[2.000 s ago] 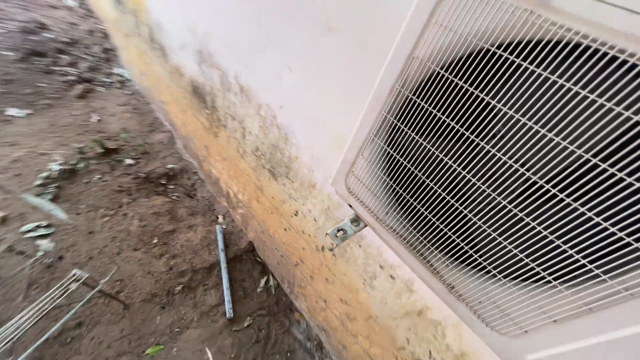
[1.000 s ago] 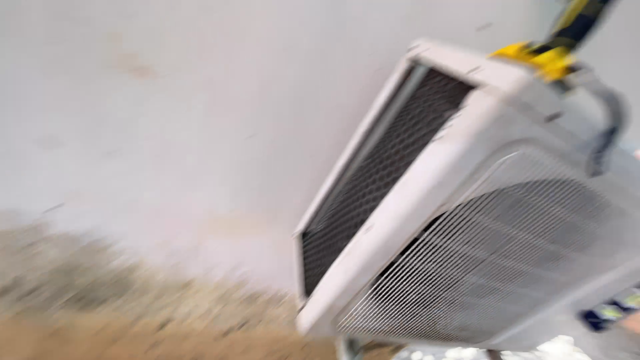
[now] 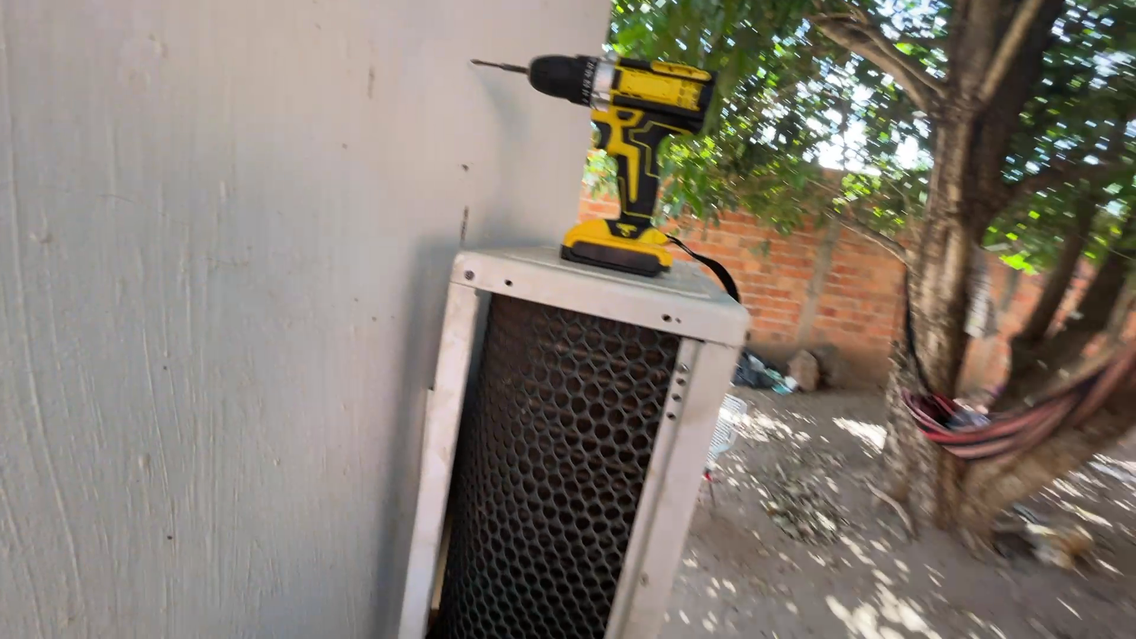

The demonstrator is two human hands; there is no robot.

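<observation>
Neither of my hands is in view. A yellow and black cordless drill (image 3: 635,155) stands upright on its battery base on top of a white outdoor air conditioner unit (image 3: 719,319). Its long thin bit (image 3: 500,66) points left toward the painted wall. A black strap (image 3: 710,264) hangs from the drill's base over the unit's top edge. The unit's side facing me has a dark honeycomb grille (image 3: 559,461) in a pale metal frame. Small screw holes show in the frame.
The pale painted wall (image 3: 204,319) runs along the left, close to the unit. At the right stand a tree trunk (image 3: 945,266) and a striped hammock (image 3: 994,430) hanging by it. Behind is a brick wall (image 3: 852,266). Dry leaves lie on the dirt ground (image 3: 754,550).
The view has swung up from the ground and the unit's front grille to its side and top, with the yard beyond. The whole drill now shows; one second ago only part of it did.
</observation>
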